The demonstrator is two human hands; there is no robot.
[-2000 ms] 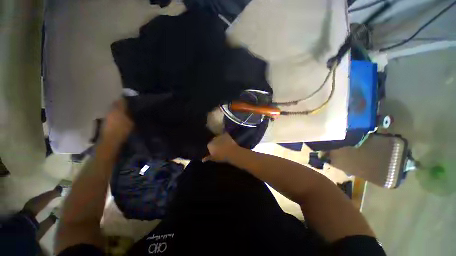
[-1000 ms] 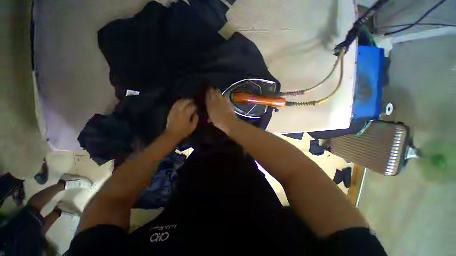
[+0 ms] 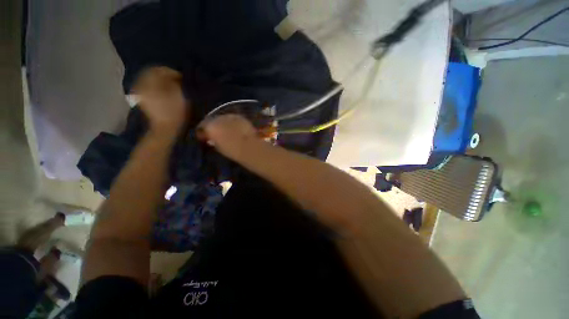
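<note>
A dark garment piece (image 3: 212, 50) lies spread on the pale padded table (image 3: 399, 93), its near-left part hanging over the front edge. My right hand (image 3: 231, 136) is closed around the orange handle of the steam iron (image 3: 240, 106), which sits on the cloth with its tip pointing left. Most of the handle is hidden by the hand. My left hand (image 3: 161, 96) is over the cloth left of the iron, blurred; whether it grips the cloth does not show. A small white label (image 3: 132, 99) shows beside the left hand.
Thin hoses (image 3: 318, 128) run from the iron to a thick black bundle (image 3: 405, 31). A blue box (image 3: 458, 106) and a ribbed brown panel (image 3: 450, 187) stand right of the table. Dark crumpled cloth (image 3: 187, 218) lies low by my body. Another person's legs (image 3: 47, 240) show at lower left.
My right hand has taken hold of the iron, which has moved left over the cloth, its hoses trailing. My left hand has moved left and up, away from the right hand.
</note>
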